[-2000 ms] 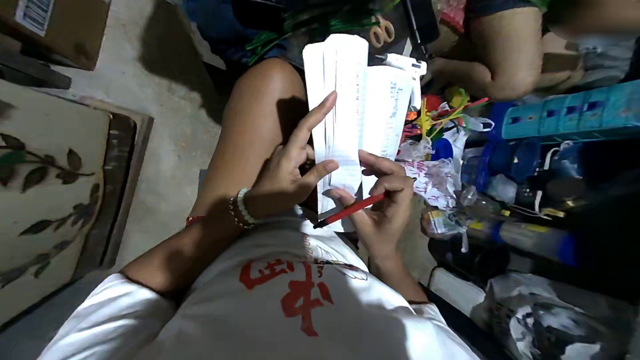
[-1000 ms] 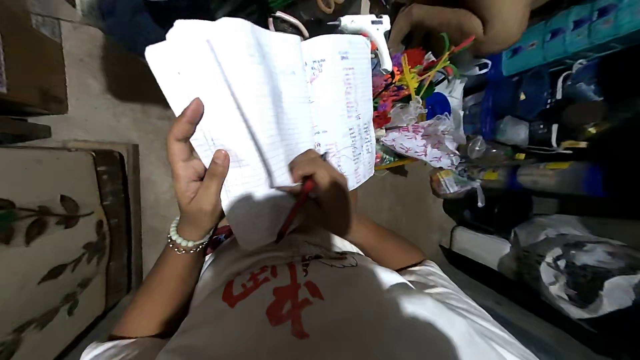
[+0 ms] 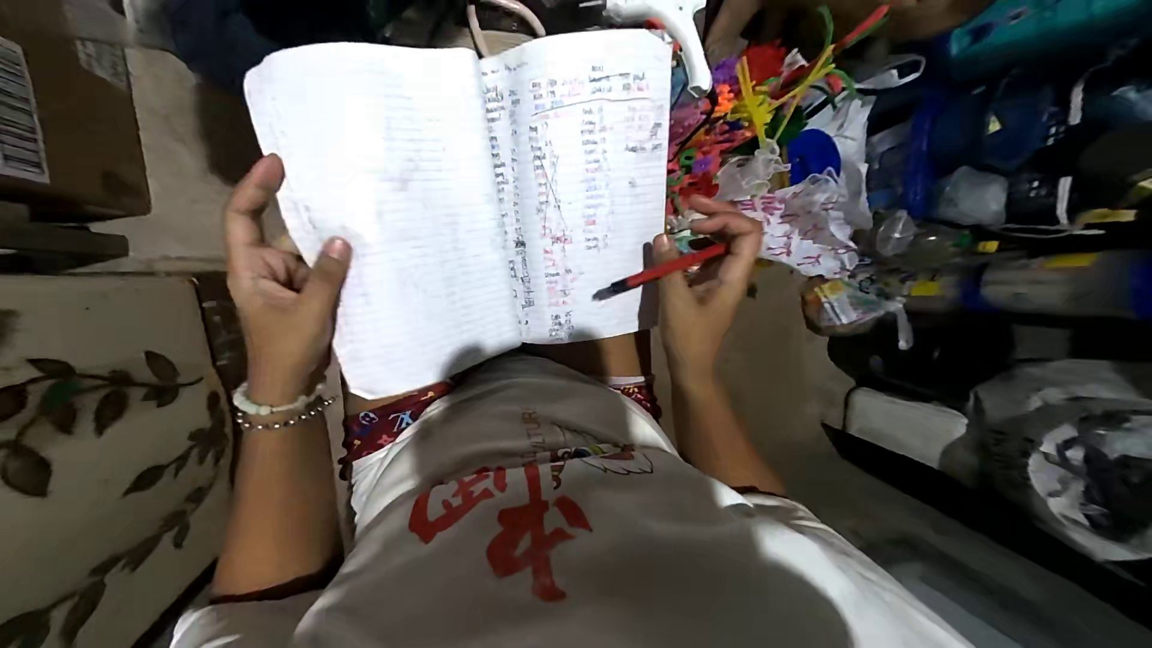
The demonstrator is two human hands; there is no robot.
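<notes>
An open lined notebook (image 3: 405, 207) lies spread above my lap. Its left page shows faint lines, and the right page bears handwriting in dark, red and blue ink. My left hand (image 3: 288, 270) grips the notebook's left edge, thumb on the page and fingers at the border. A bracelet of pale beads and one of metal beads circle that wrist. My right hand (image 3: 706, 279) is at the notebook's lower right edge and holds a red pen (image 3: 666, 269), whose dark tip points down-left over the written page.
A white glue gun (image 3: 675, 31) lies beyond the notebook's top right corner. Colourful craft pieces (image 3: 765, 99) and a printed plastic bag (image 3: 810, 220) are to the right, near bottles (image 3: 1044, 279). A cushion with a leaf pattern (image 3: 99, 450) and a cardboard box (image 3: 81, 126) are at left.
The notebook, folded narrow two seconds ago, is now open wide. My right hand has moved from the notebook's lower middle to its right edge, still with the red pen.
</notes>
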